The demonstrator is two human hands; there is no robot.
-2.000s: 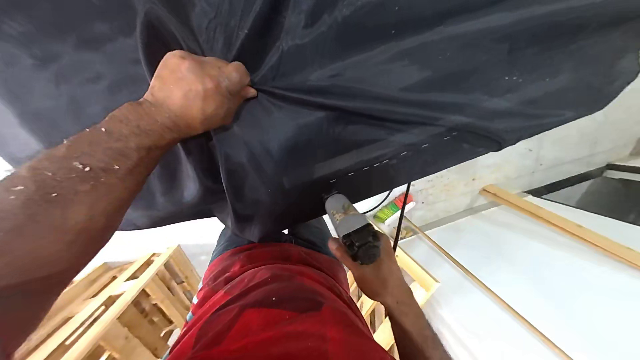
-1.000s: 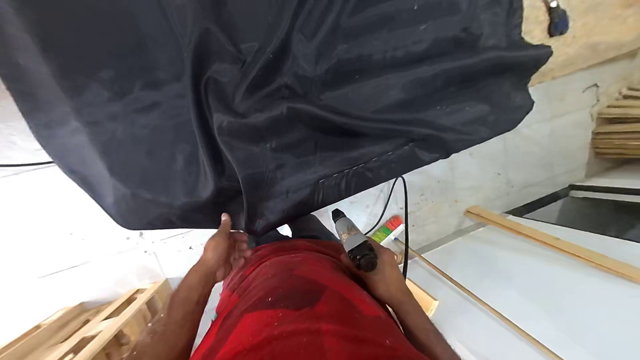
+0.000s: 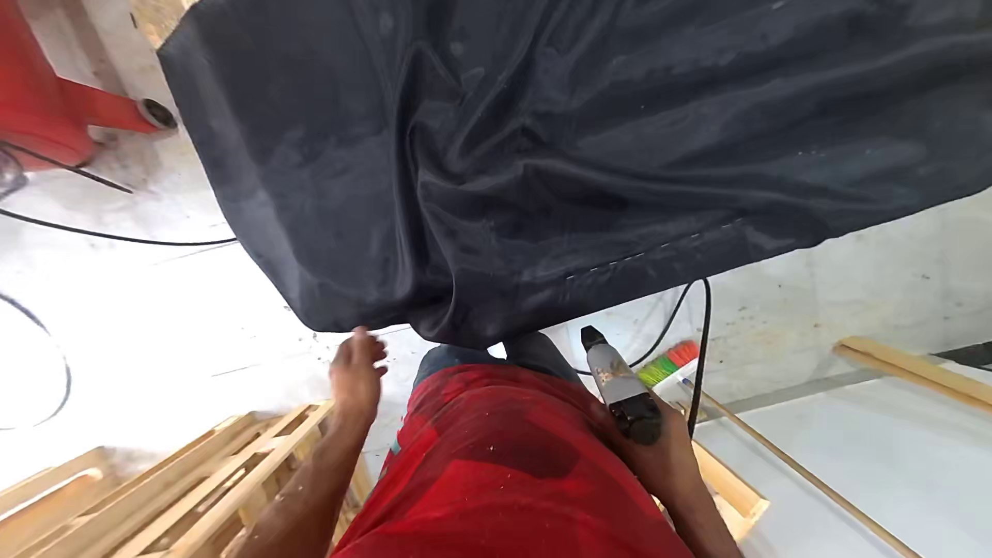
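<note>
A large sheet of black fabric (image 3: 620, 155) spreads over a work surface in front of me, with deep folds near its middle and a line of staples along the near right edge. My left hand (image 3: 358, 372) is just below the fabric's near left edge, fingers loosely apart, holding nothing; whether a fingertip touches the edge I cannot tell. In my right hand (image 3: 659, 446) is a grey and black power stapler (image 3: 616, 380), its dark nose pointing up toward the fabric but apart from it. What lies under the fabric is hidden.
Wooden frames (image 3: 225, 480) stand at the lower left. A broom with red and green bristles (image 3: 670, 364) lies right of the stapler, near a black hose (image 3: 704, 349). A wooden strip (image 3: 914, 372) rests at the right. A red object (image 3: 46, 101) and cables are at the upper left.
My left hand has let go of the bunched fabric it gripped two seconds ago and moved down to its near edge. The stapler has come away from the fabric. The view has shifted.
</note>
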